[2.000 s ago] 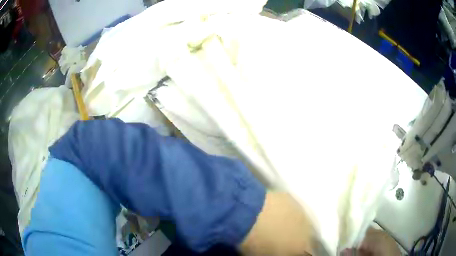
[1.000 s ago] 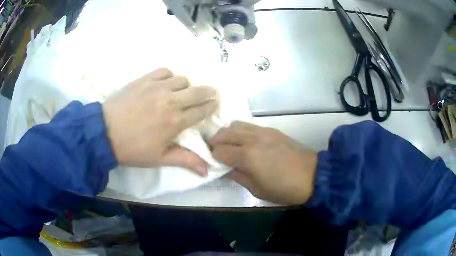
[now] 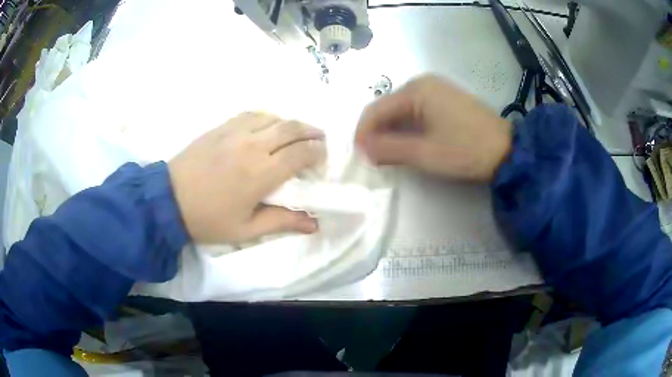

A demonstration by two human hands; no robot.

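Note:
A white cloth piece [image 3: 324,250] lies bunched on the machine table, its folded edge between my hands. My left hand [image 3: 250,177] is on the cloth, fingers over it and thumb apart below, with a raised fold held between them. My right hand [image 3: 435,132] is blurred, above the table at the cloth's right side. Its fingertips are together at the cloth's edge; blur hides whether they pinch it. The presser foot and needle [image 3: 322,65] are just beyond the cloth, under the machine head [image 3: 335,33] with its pale round knob.
Black scissors [image 3: 527,66] lie behind my right wrist, partly covered by my sleeve, with a slim metal tool [image 3: 556,59] beside them. A round metal disc [image 3: 381,86] is right of the needle. A printed ruler [image 3: 449,265] runs near the table's brown front edge [image 3: 442,300].
My right hand has moved up and right from the fold beside my left hand. The cloth's front right part now spreads farther right, and the ruler shows more. My left hand has barely moved.

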